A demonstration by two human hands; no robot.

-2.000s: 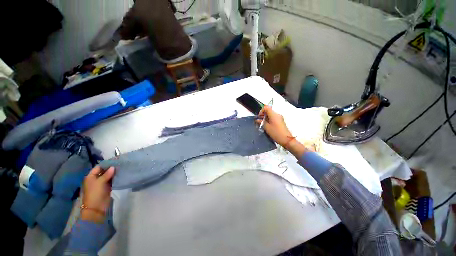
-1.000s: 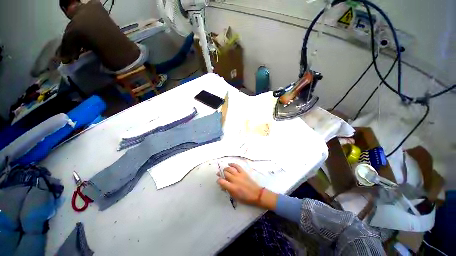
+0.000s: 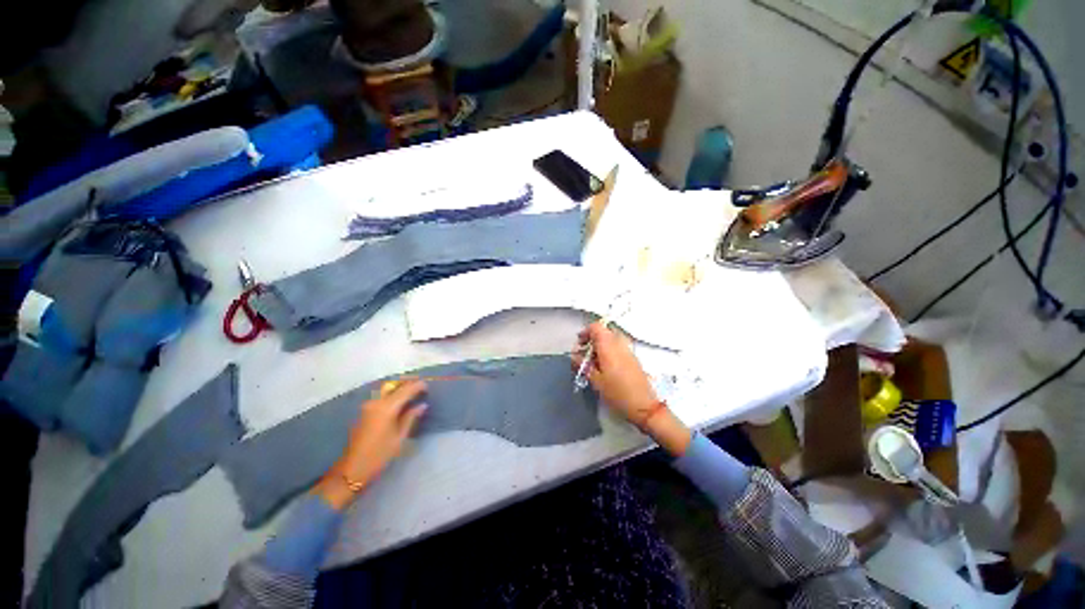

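Observation:
A curved grey-blue cut piece [image 3: 500,402] lies flat near the table's front edge. My left hand [image 3: 383,438] rests palm down on its upper middle, fingers spread. My right hand [image 3: 613,363] is at its right end and holds a thin light marking pen [image 3: 584,371]. The white paper pattern [image 3: 494,292] lies just beyond, with its right part near my right hand. A stack of grey-blue cut pieces [image 3: 428,250] lies behind the pattern. Another long curved cut piece [image 3: 143,488] lies at the left of the table.
Red-handled scissors [image 3: 245,319] lie left of the stack. Dark narrow strips [image 3: 446,214], a phone [image 3: 569,175] and a tan cardboard piece [image 3: 603,205] lie behind. A steam iron [image 3: 785,226] stands at the right end. Fabric bundles [image 3: 113,315] are far left. A person sits on a stool [image 3: 411,105] behind.
A cut piece now lies in front of the pattern. My left hand, out of view a second ago, is on it. My right hand with the pen is at the piece's right end.

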